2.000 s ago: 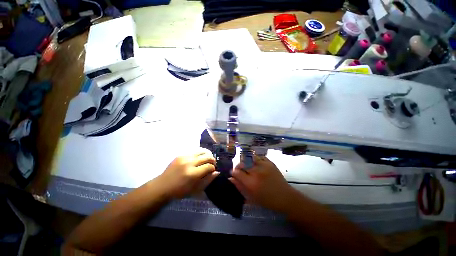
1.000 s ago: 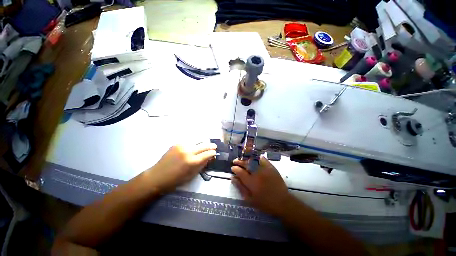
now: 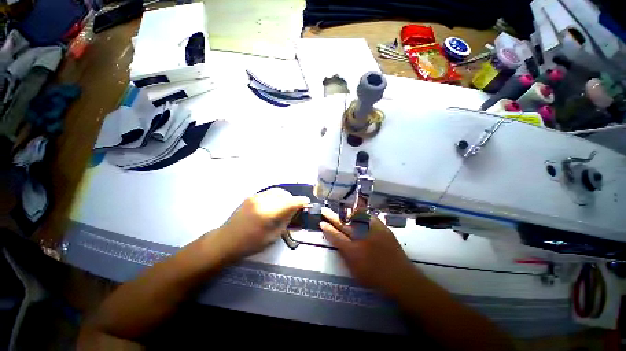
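A dark curved panel (image 3: 312, 218) lies under the left end of the white sewing machine head (image 3: 412, 164), by the presser foot. Part of it shows as a dark arc behind my left hand. My left hand (image 3: 264, 216) holds the panel's left part between thumb and fingers. My right hand (image 3: 360, 240) lies on the panel's right side, close to the presser foot; its fingertips are partly hidden by machine parts. The needle cannot be made out.
A stack of pale curved pieces with dark edges (image 3: 147, 140) is at left, a smaller group (image 3: 278, 86) behind. A white box (image 3: 168, 48) stands back left. Red-looped scissors (image 3: 590, 291) lie right. Thread cones (image 3: 542, 92) stand back right. A grey knob (image 3: 371, 89) rises from the head.
The dark panel no longer hangs toward the table's front edge; it has turned, and part now shows behind my left hand. My left hand has shifted. The whole view has moved slightly.
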